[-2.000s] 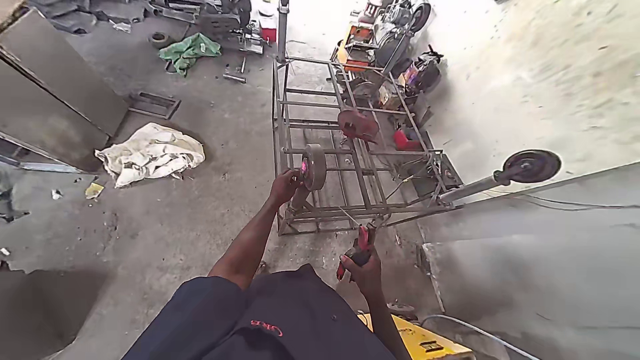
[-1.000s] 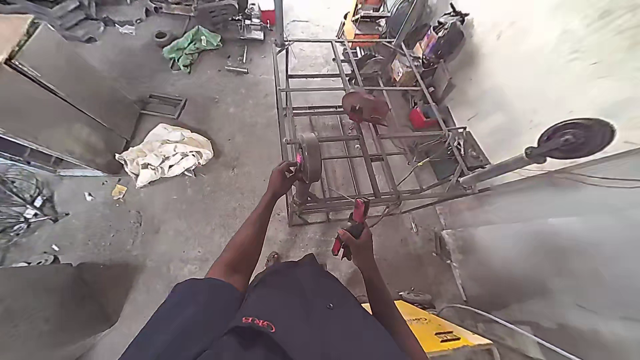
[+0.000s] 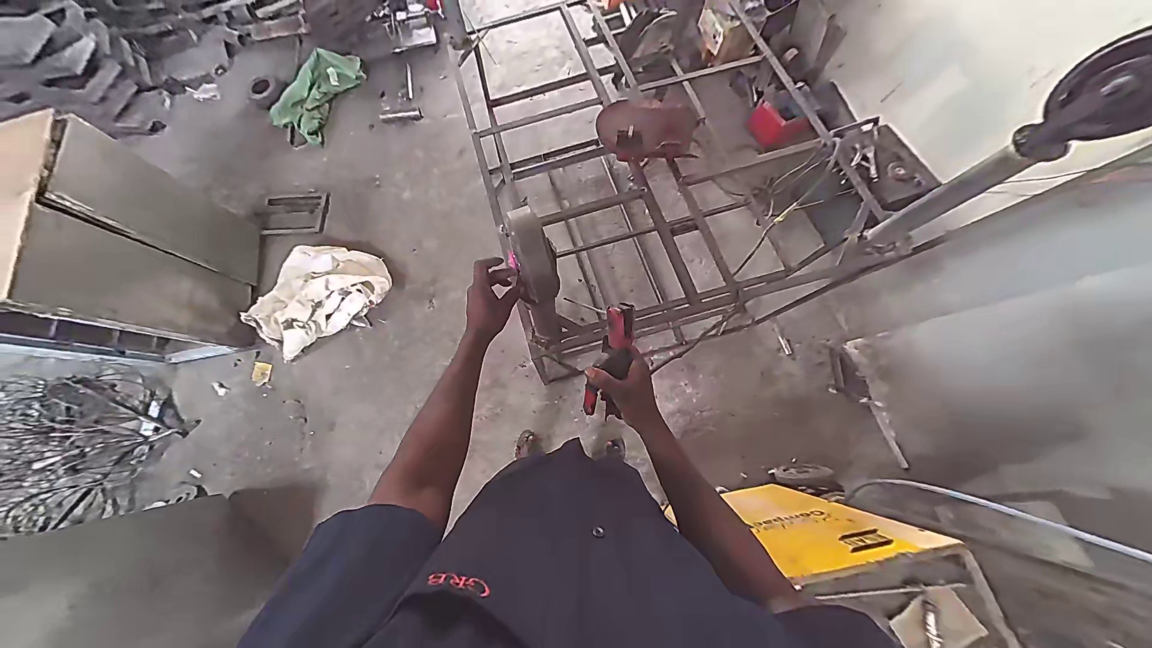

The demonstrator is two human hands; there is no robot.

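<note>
My left hand (image 3: 492, 297) is at the side of a grey caster wheel (image 3: 533, 255) on the near left corner of a welded metal frame (image 3: 661, 229); a small pink spot shows by the fingertips. Whether the fingers grip anything there is unclear. My right hand (image 3: 627, 389) is closed around a red and black hand tool (image 3: 618, 346), held upright in front of the frame's near edge. Thin wire or cable runs near the tool. A rusty reddish metal part (image 3: 650, 129) sits on the frame's bars.
Right of the frame, a post bears a black wheel (image 3: 1102, 90). A yellow machine (image 3: 810, 531) stands at lower right with a cable. On the floor at left lie a white cloth sack (image 3: 319, 297) and a green cloth (image 3: 315, 94), near a grey metal cabinet (image 3: 148, 234).
The view has moved closer to the frame and hands. My left hand stays beside the wheel, and my right hand still holds the red and black tool.
</note>
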